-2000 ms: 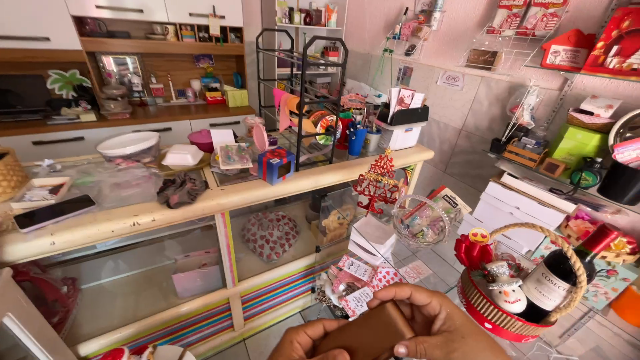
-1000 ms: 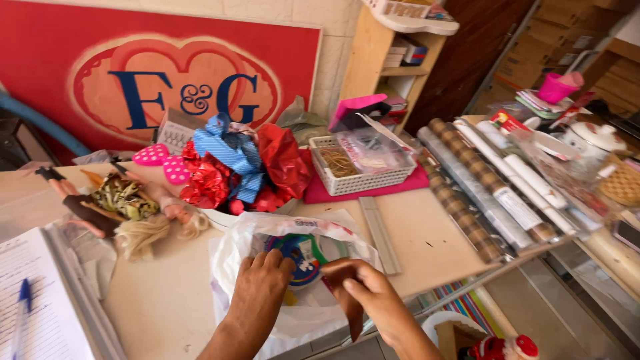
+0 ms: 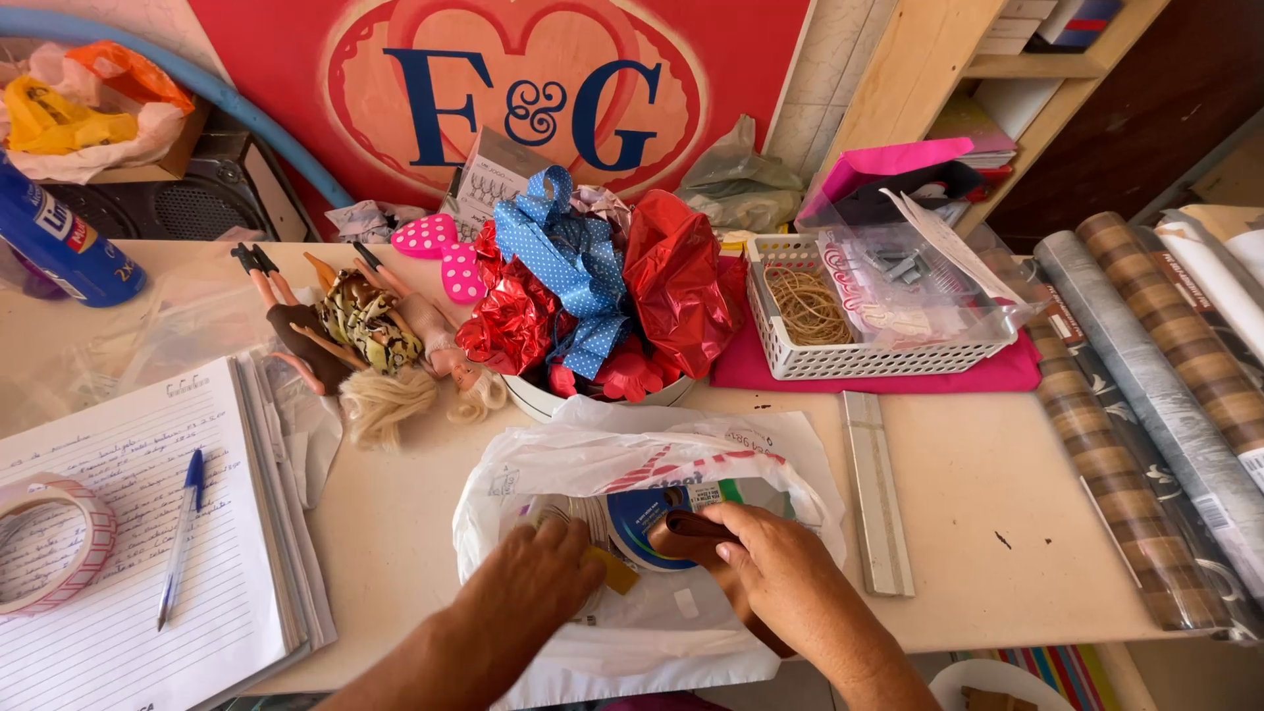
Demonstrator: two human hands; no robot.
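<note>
A white plastic bag [image 3: 553, 464] lies with its mouth spread on the table, holding ribbon spools, among them a blue-labelled spool [image 3: 637, 518]. My left hand [image 3: 543, 583] reaches into it with bent fingers over a pale spool and a small yellowish piece; whether it grips anything is hidden. My right hand [image 3: 780, 573] pinches a folded brown ribbon [image 3: 736, 583] between thumb and fingers at the bag's right side, and the ribbon hangs down past the palm.
An open notebook [image 3: 128, 533] with a pen [image 3: 183, 538] and tape roll [image 3: 59, 543] lies left, near dolls [image 3: 365, 336]. Behind the bag is a bowl [image 3: 533, 395] of red and blue wrappings. A flat metal bar [image 3: 876, 494], a white basket [image 3: 869, 360] and rolls [image 3: 1106, 464] stand right.
The view has swung from a glass counter and shelves to this table. Two seconds ago both hands held the brown item; now only my right hand holds it, and my left is in the bag.
</note>
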